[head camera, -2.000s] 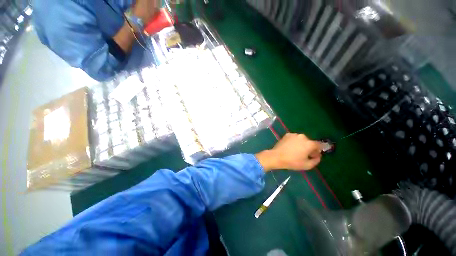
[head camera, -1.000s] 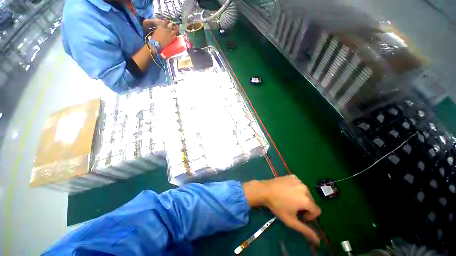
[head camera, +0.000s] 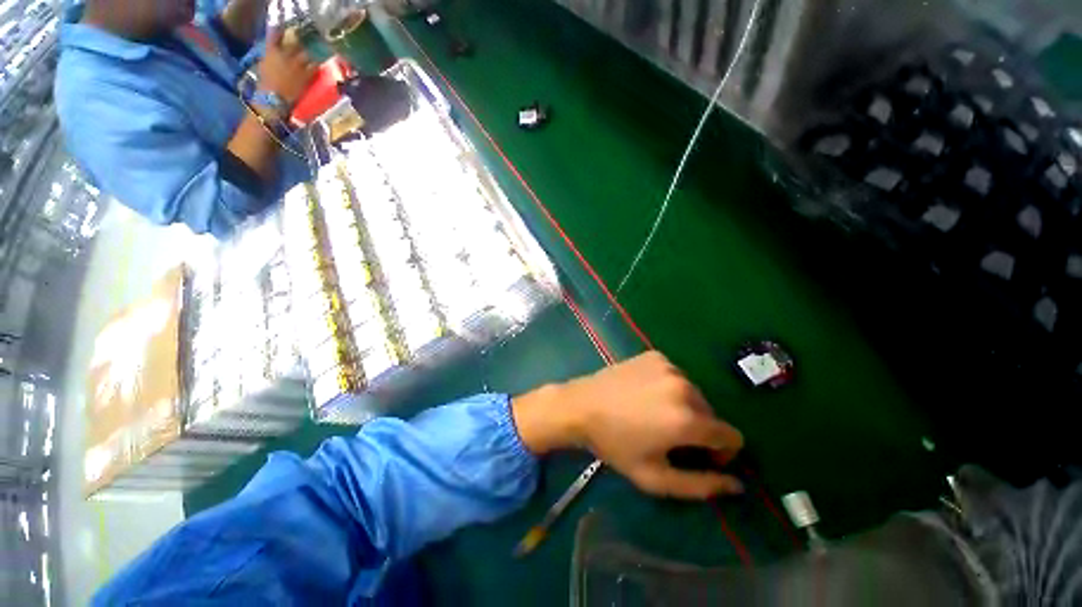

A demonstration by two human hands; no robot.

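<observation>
My left hand [head camera: 647,427], in a blue sleeve, reaches from the lower left over the red lines at the belt's near edge. Its thumb and index fingertips are apart around a dark gap; nothing is clearly seen held. A round black unit [head camera: 765,364] with a white square lies on the green belt just beyond my fingers. A thin pointed tool [head camera: 558,510] with a yellow end lies on the green mat below my wrist, its tip by my hand. My right hand is out of the picture.
Stacked clear trays of white parts [head camera: 415,249] stand left of the belt, beside a brown box [head camera: 140,368]. A clear hood [head camera: 759,563] is at the bottom. Black housing trays [head camera: 937,178] lie beyond the belt. Another blue-sleeved person [head camera: 154,131] works at upper left.
My left hand has left the unit on the belt and drawn back to the belt's near edge. Since one second ago it sits higher in the picture. The view has shifted.
</observation>
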